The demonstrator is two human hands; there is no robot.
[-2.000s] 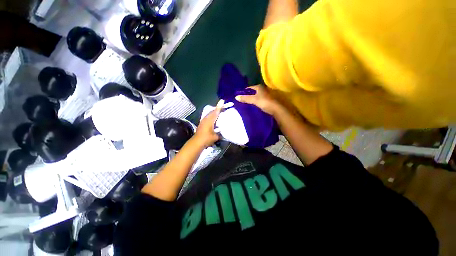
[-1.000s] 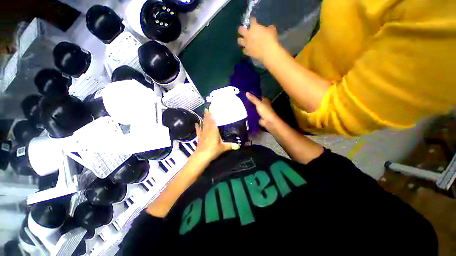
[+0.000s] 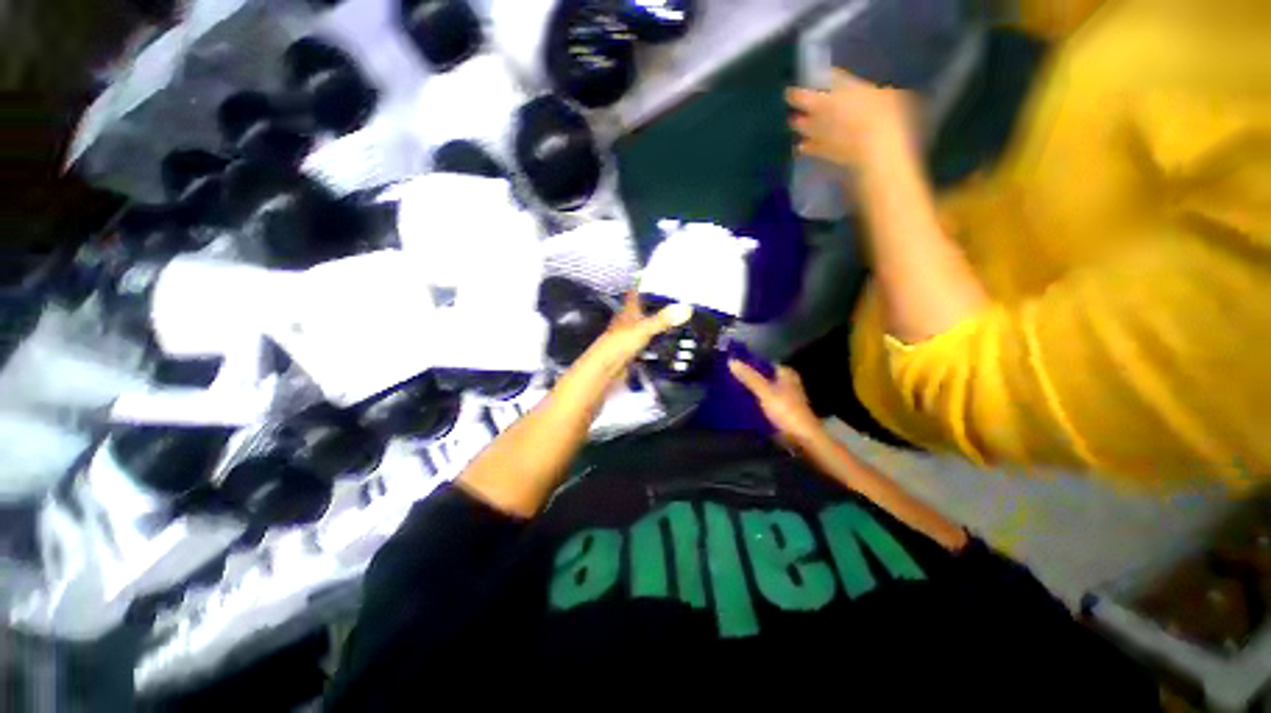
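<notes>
A PTZ dome camera [image 3: 697, 272] is in front of my body, its white housing away from me and its glossy black ball with pale dots towards me. My left hand [image 3: 634, 334] grips its left side, the thumb on the front by the ball. My right hand [image 3: 781, 401] is at the purple cleaning cloth [image 3: 735, 404], just right of and below the ball. More of the cloth shows right of the housing. The picture is blurred, and the fingers under the cloth are hidden.
Many dome cameras crowd the left, with a large white housing [image 3: 460, 237] near them and a long white slotted tray [image 3: 286, 550] below. A green mat [image 3: 697, 167] lies beyond. A coworker's yellow sleeve [image 3: 1059, 279] and hand [image 3: 857, 126] are at right, beside a clear, greyish plastic item [image 3: 892, 49].
The camera's black ball now shows more, with my left thumb across its front. My right hand has moved lower with the cloth. The view has shifted. The coworker's hand is by the clear plastic.
</notes>
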